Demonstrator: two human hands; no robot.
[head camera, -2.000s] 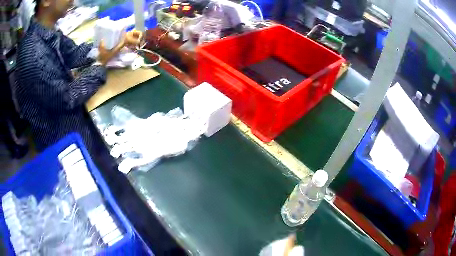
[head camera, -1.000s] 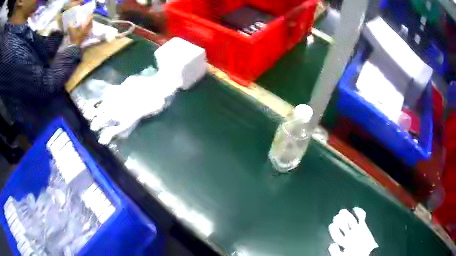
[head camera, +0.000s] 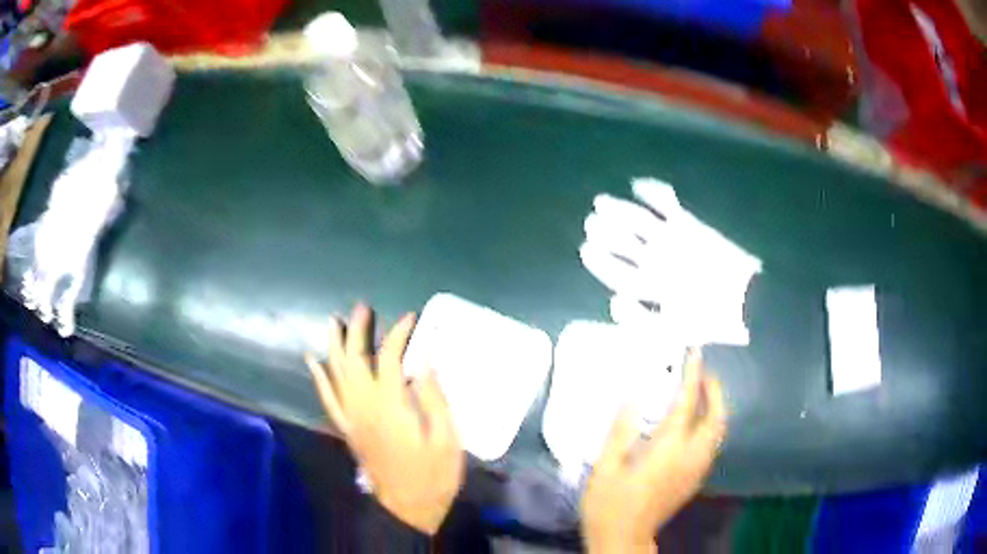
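Observation:
Two white rounded square power strips lie side by side on the green bench. My left hand (head camera: 395, 427) has its fingers spread at the left edge of the left power strip (head camera: 487, 373). My right hand (head camera: 655, 465) is bent over the lower right part of the right power strip (head camera: 579, 395); its grip is unclear. A bagged cord bundle (head camera: 530, 498) shows dimly between my wrists at the near edge. A white glove (head camera: 682, 265) lies flat behind the right power strip, with its fingers pointing left.
A clear bottle (head camera: 368, 114) stands near the far edge. A white card (head camera: 854, 339) lies at the right. A white block (head camera: 124, 89) with a bagged cord (head camera: 81, 222) is at the far left. A blue crate (head camera: 211, 465) stands below left; a red crate (head camera: 179, 22) is beyond the bench.
The view has swung right and down. Both my hands and two power strips are now in view. The glove and bottle appear further left and higher, and the other worker is out of view.

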